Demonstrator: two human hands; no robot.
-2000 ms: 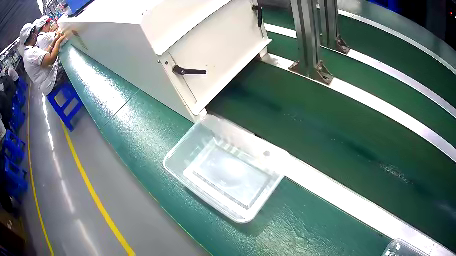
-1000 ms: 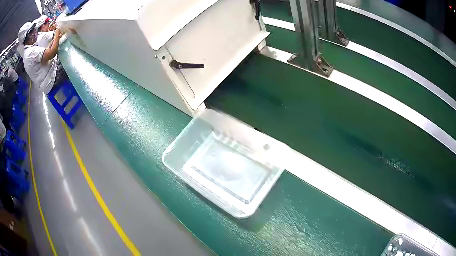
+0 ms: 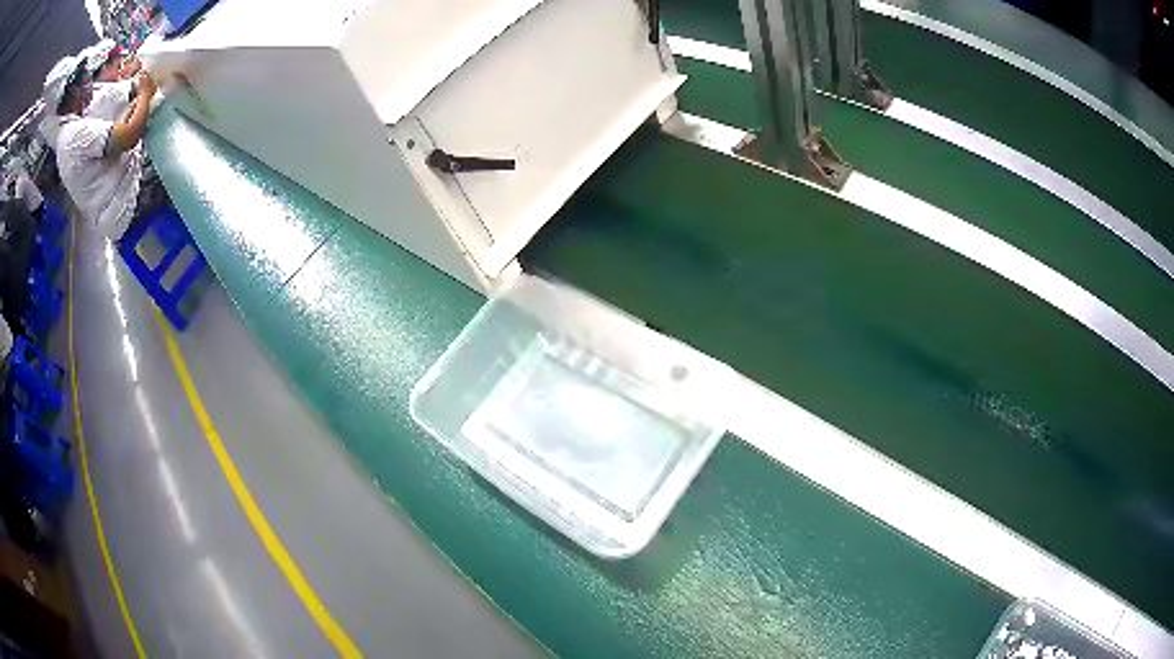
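Note:
Neither of my hands is in the picture. A clear rectangular second bin [image 3: 567,431] lies nearest in front of me on the green bench edge, against the white guide rail [image 3: 875,505]. A pale rectangle shows in its base and no heap of parts is seen in it. The parts bin [image 3: 1049,637] is cut off by the lower right edge of the frame; small white and silver disc parts [image 3: 1030,653] show in it. The dark green conveyor belt [image 3: 824,322] lies beyond the rail, and no white round piece is seen on it.
A white machine housing [image 3: 425,142] with a black lever handle [image 3: 470,162] stands over the belt at the upper middle. Grey support posts [image 3: 785,90] rise between lanes. At the far left, people in white [image 3: 97,148] are at the bench near a blue stool [image 3: 161,264].
The view has shifted slightly, so the second bin and housing sit a little further left and up. More of the parts bin and its small discs shows at the lower right.

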